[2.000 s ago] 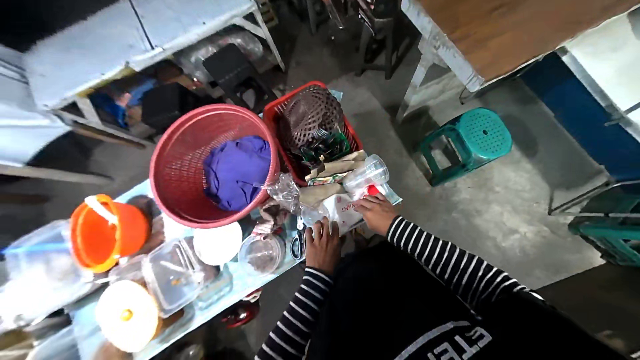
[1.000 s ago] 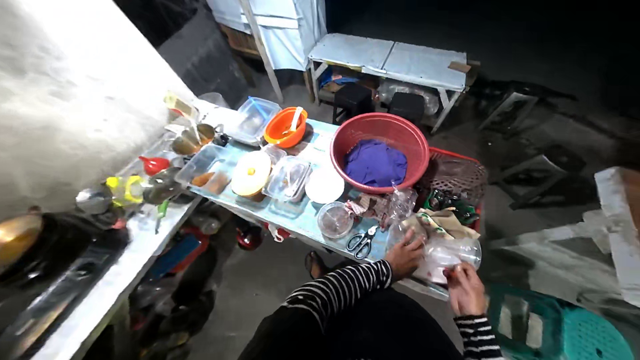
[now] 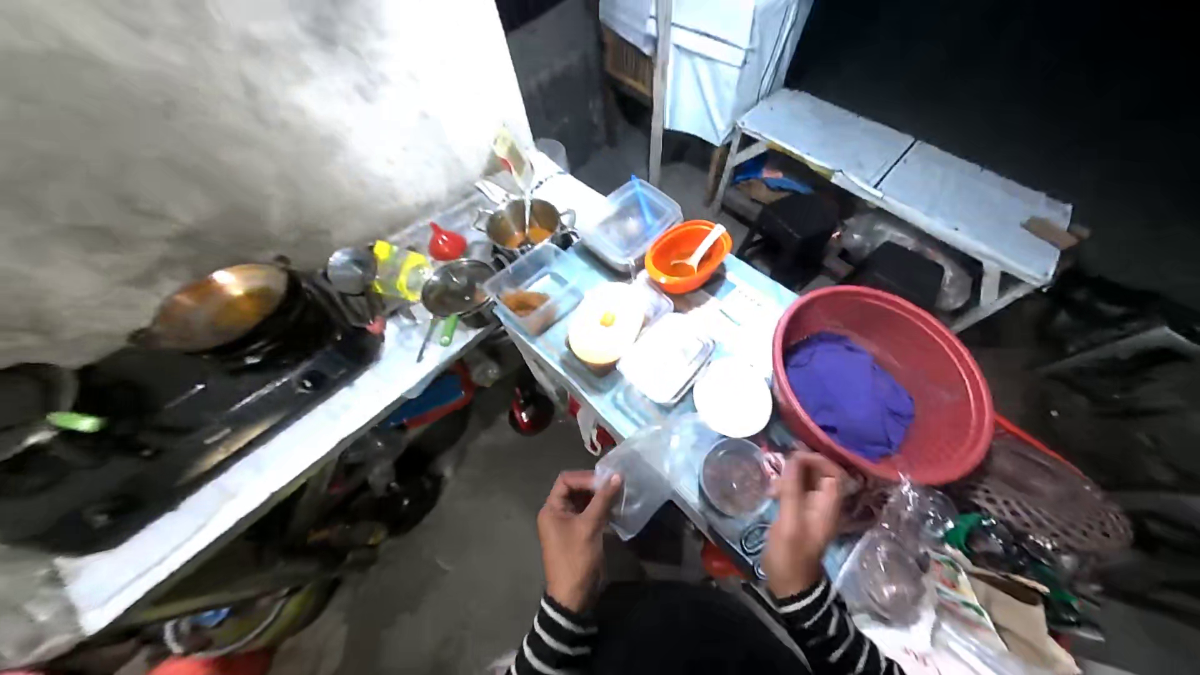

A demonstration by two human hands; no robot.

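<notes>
My left hand (image 3: 574, 534) pinches the edge of a clear plastic bag (image 3: 639, 476) between thumb and fingers, and the bag hangs over the table's front edge. To its right, my right hand (image 3: 804, 516) is raised beside a round clear container (image 3: 736, 478); its fingers are blurred, and whether it holds anything cannot be made out. Scissors (image 3: 756, 540) lie close by, partly hidden by that hand. A red plastic basket (image 3: 966, 375) with purple cloth (image 3: 848, 394) in it stands behind my right hand. More clear plastic bags (image 3: 891, 572) lie right of my wrist.
Along the table stand a white plate (image 3: 733, 397), lidded tubs (image 3: 605, 328), an orange bowl (image 3: 664, 272) with a white spoon and clear boxes (image 3: 630, 223). At left, a wok (image 3: 220, 305) sits on a black stove (image 3: 234, 412). A pot (image 3: 525, 225) stands near the wall.
My hands have left the pile of bags and paper at the right and moved apart; a clear bag is now in my left hand. The view has turned left toward the stove.
</notes>
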